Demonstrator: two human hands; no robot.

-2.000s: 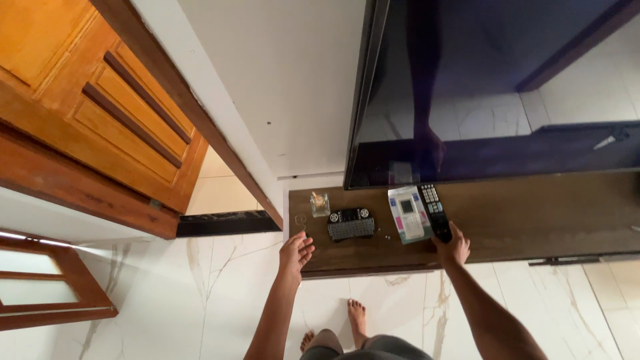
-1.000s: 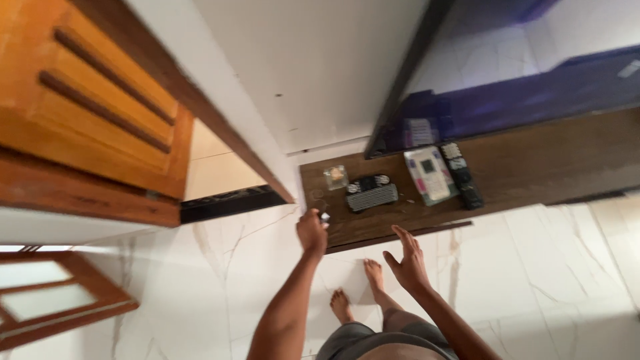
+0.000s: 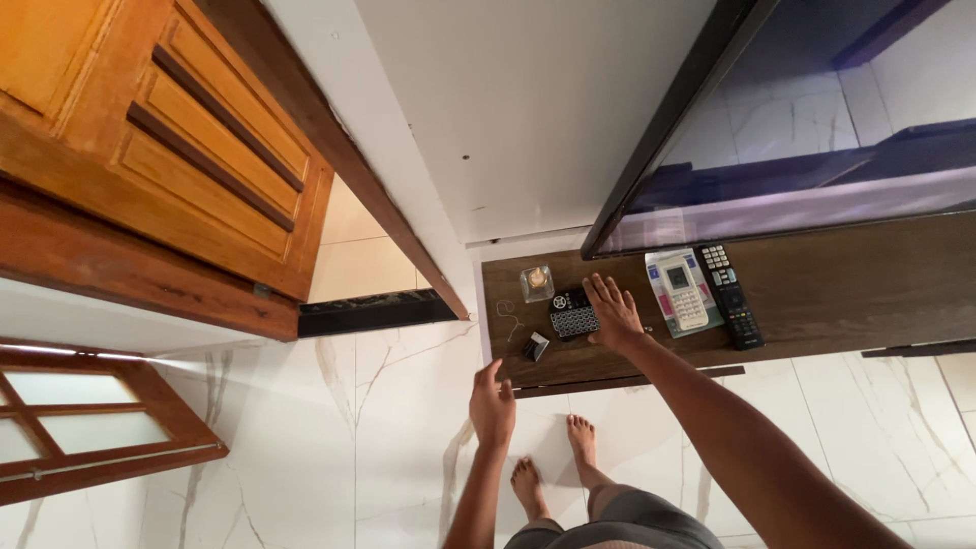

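Observation:
My right hand (image 3: 614, 311) lies with fingers apart over the right end of a black mini keyboard (image 3: 573, 316) on the dark wooden TV cabinet (image 3: 839, 282); whether it presses on it cannot be told. Off the cabinet's front left corner is my left hand (image 3: 493, 404), fingers parted and holding nothing. Between that hand and the keyboard sits a small black and silver object (image 3: 535, 347). A thin pale string (image 3: 509, 320) and a clear glass holder (image 3: 537, 283) with a pale item inside are at the left end. Right of my right hand, a white remote control (image 3: 684, 294) rests on a printed leaflet (image 3: 658, 273), beside a black remote control (image 3: 732, 299).
A large television (image 3: 770, 145) stands along the back of the cabinet. To the left are a wall edge, an orange-brown wooden door (image 3: 221, 145) and a wood-framed glass panel (image 3: 99, 419). My bare feet (image 3: 582, 442) are on the marble-patterned floor (image 3: 404, 457) before the cabinet.
My right hand has gone from the black remote, past the cabinet's front edge, to the keyboard. My left hand held a small dark object one second ago; now it is empty, and a small object lies nearby.

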